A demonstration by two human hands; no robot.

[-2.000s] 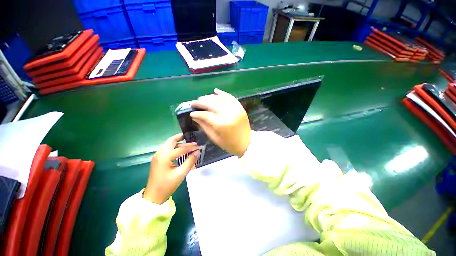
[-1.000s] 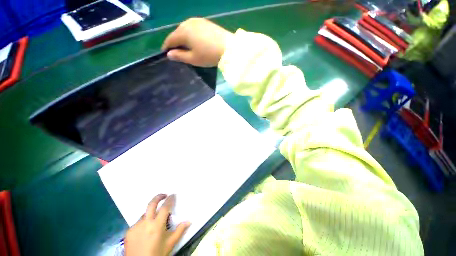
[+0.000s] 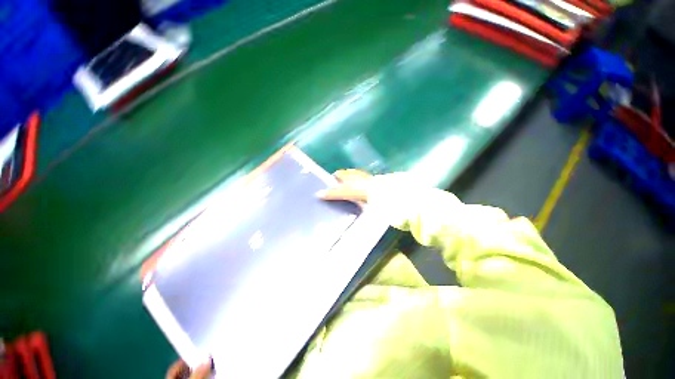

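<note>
A closed laptop (image 3: 255, 240) lies in front of me on the bench, its lid grey with strong glare and a small pale logo. A white sheet (image 3: 172, 329) sticks out from under the lid along the near side. A red-orange edge (image 3: 157, 259) shows under the far side. My right hand (image 3: 351, 188) holds the right end, its thumb on top. My left hand (image 3: 191, 369) is at the near left corner, mostly cut off by the lower picture edge. The picture is blurred.
Green bench (image 3: 244, 96) runs across. A white and black laptop item (image 3: 122, 65) lies at the back left. Red foam trays (image 3: 511, 29) with laptops are stacked at the far right. A blue plastic stool (image 3: 592, 81) stands on the floor beyond the bench edge. More red trays (image 3: 29, 359) show lower left.
The screen, upright before, is folded down and the laptop is shut. My right hand has moved from the screen's top edge to the right end. My left hand has moved to the lower picture edge.
</note>
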